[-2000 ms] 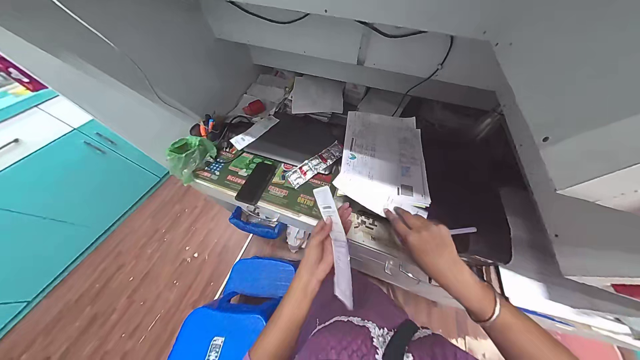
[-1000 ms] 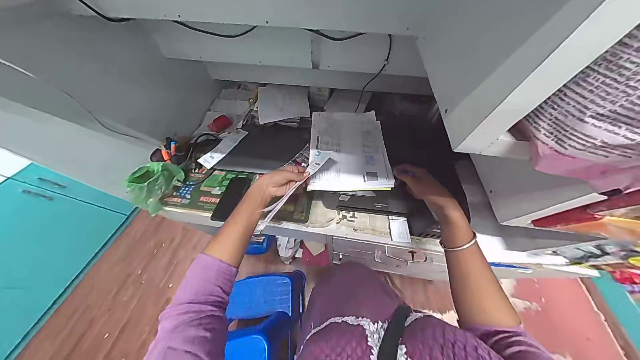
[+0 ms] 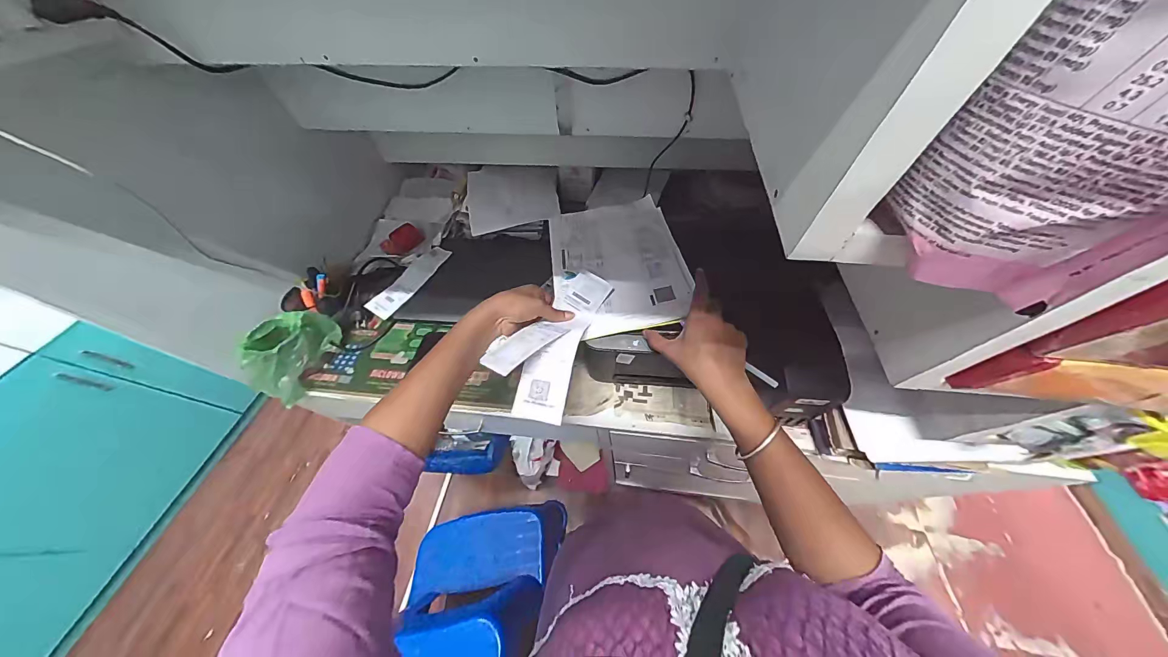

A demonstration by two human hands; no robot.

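Note:
Pinched between the thumb and fingers of my left hand [image 3: 525, 310] are several narrow paper slips [image 3: 547, 370], fanned out and hanging over the desk's front edge. A stack of printed sheets [image 3: 620, 255] lies just to their right, and the upper slip overlaps its near left corner. My right hand [image 3: 703, 342] is at the near right corner of the stack, thumb and index finger spread along its edge. Whether it grips the sheets cannot be told. Below the stack shows part of a black printer-like device [image 3: 639, 365].
A green plastic bag [image 3: 287, 351] and pens [image 3: 315, 287] stand at the desk's left. Loose papers [image 3: 511, 196] lie at the back, near a black cable [image 3: 675, 141]. A white shelf edge [image 3: 912, 137] juts in at right; a blue plastic stool [image 3: 484, 557] is below.
The slips in my left hand are now fanned out over the near left corner of the stack. My right hand has moved from below the stack, two seconds ago, to its right corner.

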